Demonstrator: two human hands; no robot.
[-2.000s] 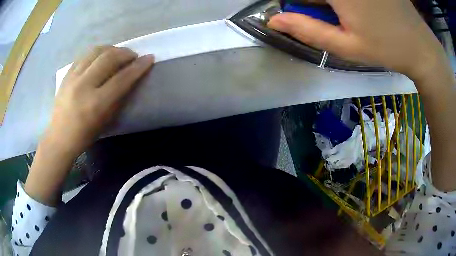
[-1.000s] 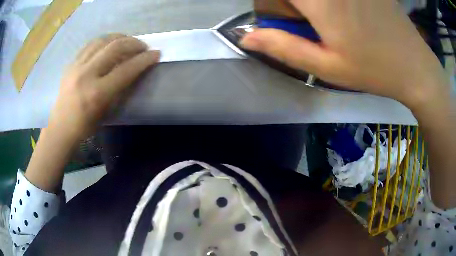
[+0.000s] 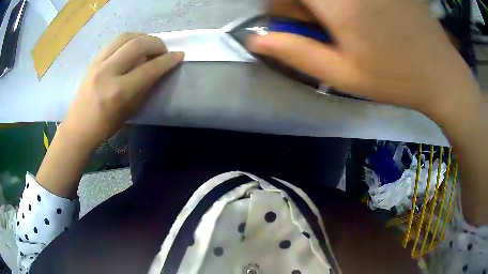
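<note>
A narrow white folded band (image 3: 206,45) lies on the grey cloth-covered table. My left hand (image 3: 126,77) rests on its left part with fingers together, pressing it down and hiding its left end. My right hand (image 3: 348,56) grips the steam iron (image 3: 297,29), thumb along its near side. The iron's dark pointed tip rests on the band's right part, and its body hides the rest. The iron and right hand are slightly blurred. A mustard-brown card template (image 3: 67,37) lies at the upper left, apart from my hands.
The pressing table's near edge (image 3: 241,126) runs across in front of my lap. A yellow wire basket (image 3: 428,198) with white and blue scraps (image 3: 404,179) is below at right. A dark flat object (image 3: 10,37) lies at the far left. Dark cords hang at the upper right.
The view has turned and shifted, so the table edge, template and basket sit differently. The iron's tip lies somewhat nearer my left hand than two seconds ago. Both hands keep their hold.
</note>
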